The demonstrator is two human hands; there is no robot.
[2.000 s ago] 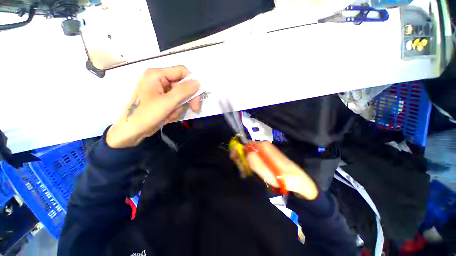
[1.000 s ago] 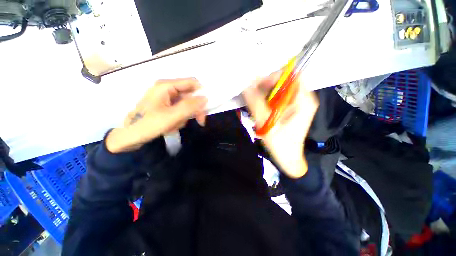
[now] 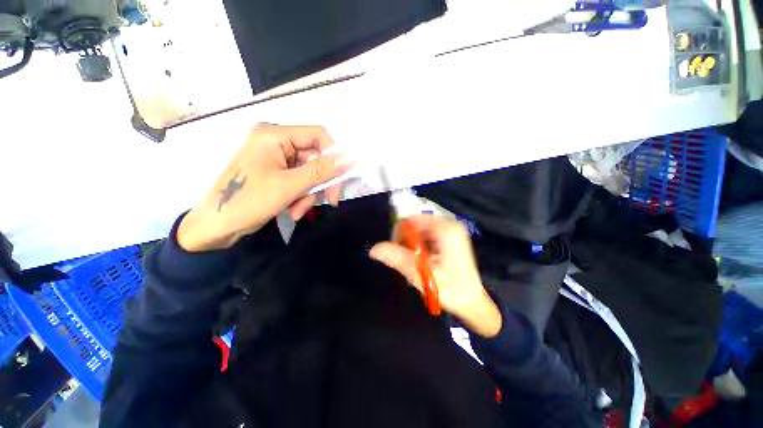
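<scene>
My left hand (image 3: 272, 174) is above the table's front edge and pinches a small white piece (image 3: 341, 171) between thumb and fingers. My right hand (image 3: 443, 261) is to its right, just in front of the table edge, and holds the scissors (image 3: 422, 267) by the red handle. The blades point up and left toward the white piece. They are blurred, so whether they touch the piece cannot be told.
A black fabric panel (image 3: 326, 38) lies on the white table (image 3: 502, 125). Sewing machine parts (image 3: 88, 38) are at top left. Dark blue-handled snips (image 3: 606, 18) and a small-parts tray (image 3: 699, 57) are at top right. Blue baskets (image 3: 678, 171) stand below the table; black fabric covers the lap.
The scissors were raised across the right hand, pointing to the upper right, one second ago. Now the right hand is lower and the blades point toward the left hand, which has moved little.
</scene>
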